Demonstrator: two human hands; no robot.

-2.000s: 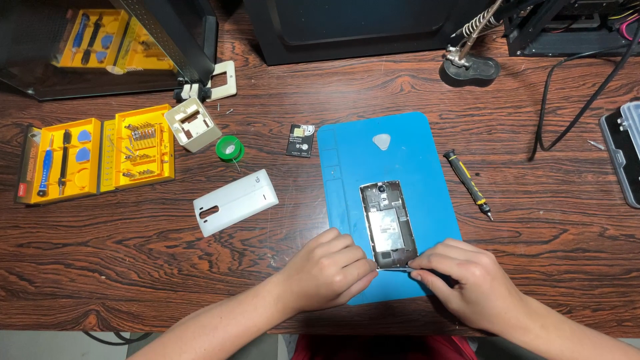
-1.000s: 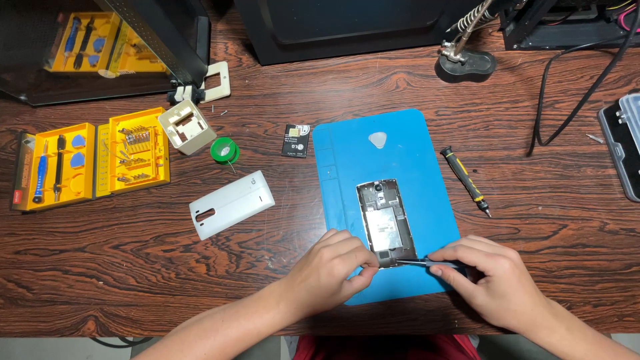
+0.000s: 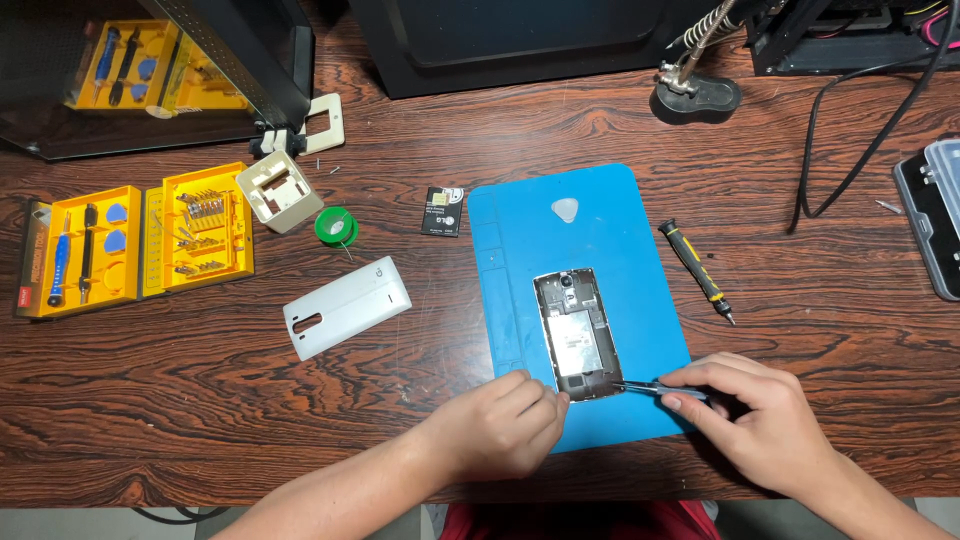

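Note:
A smartphone with its back off (image 3: 581,337) lies on a blue repair mat (image 3: 592,232), its camera end away from me. My right hand (image 3: 739,420) holds metal tweezers (image 3: 660,388) between thumb and fingers, their tips over the phone's lower right corner. My left hand (image 3: 506,424) has its fingers curled at the lower left corner of the phone; whether it pinches anything is hidden. A white opening pick (image 3: 565,210) rests higher on the mat. Left of the mat lie the white back cover (image 3: 348,308) and a black phone battery (image 3: 442,212) with a small card on it.
A screwdriver (image 3: 696,270) lies right of the mat. An open yellow tool kit (image 3: 135,244), a beige plastic box (image 3: 279,192) and a green spool (image 3: 336,226) are at left. A black stand base (image 3: 696,101), a cable (image 3: 806,157) and an organizer case (image 3: 926,225) are at right.
The tweezers, earlier lying along the phone's bottom edge, now reach in from the right to its lower right corner. My right hand has moved to the right, away from the phone.

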